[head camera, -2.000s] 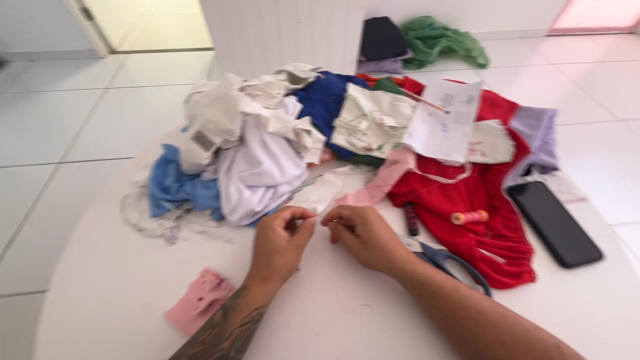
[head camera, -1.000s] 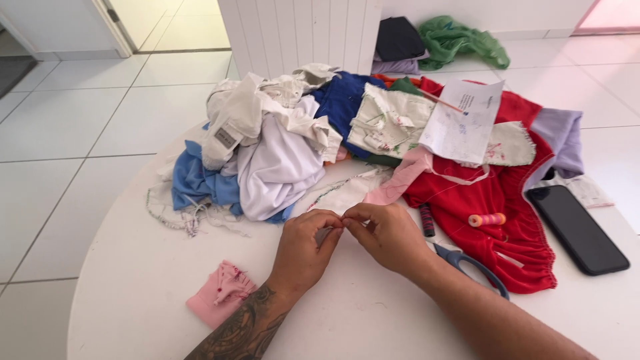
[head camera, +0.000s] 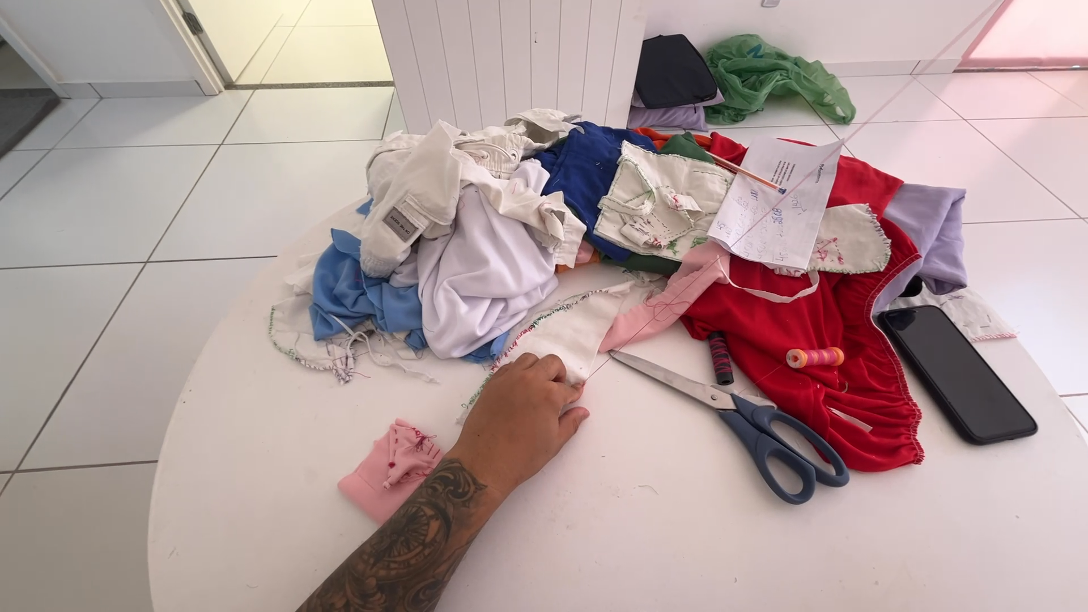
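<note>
My left hand (head camera: 520, 416) rests at the near end of a strip of white cloth (head camera: 565, 331) edged with red and green stitching, its fingertips closed on the cloth's corner. A thin red thread (head camera: 654, 316) runs from near those fingertips up to the upper right, out of view. My right hand is out of view. Scissors with dark blue handles (head camera: 748, 425) lie right of my left hand. Beyond them are a dark spool of thread (head camera: 720, 358) and a pink and orange spool (head camera: 814, 357), the latter on red cloth (head camera: 790, 323). A folded pink cloth piece (head camera: 391, 467) lies beside my left forearm.
Heaped clothes and cloth, including a white garment (head camera: 484, 263) and a blue one (head camera: 582, 170), cover the far side of the round white table (head camera: 680, 544). A written sheet of paper (head camera: 778, 204) lies on top. A black phone (head camera: 956, 374) is at the right; a green bag (head camera: 765, 76) sits on the floor.
My hands, together a second ago, are apart; the right one has gone out of view. My left hand is now at the white cloth, and the scissors show whole.
</note>
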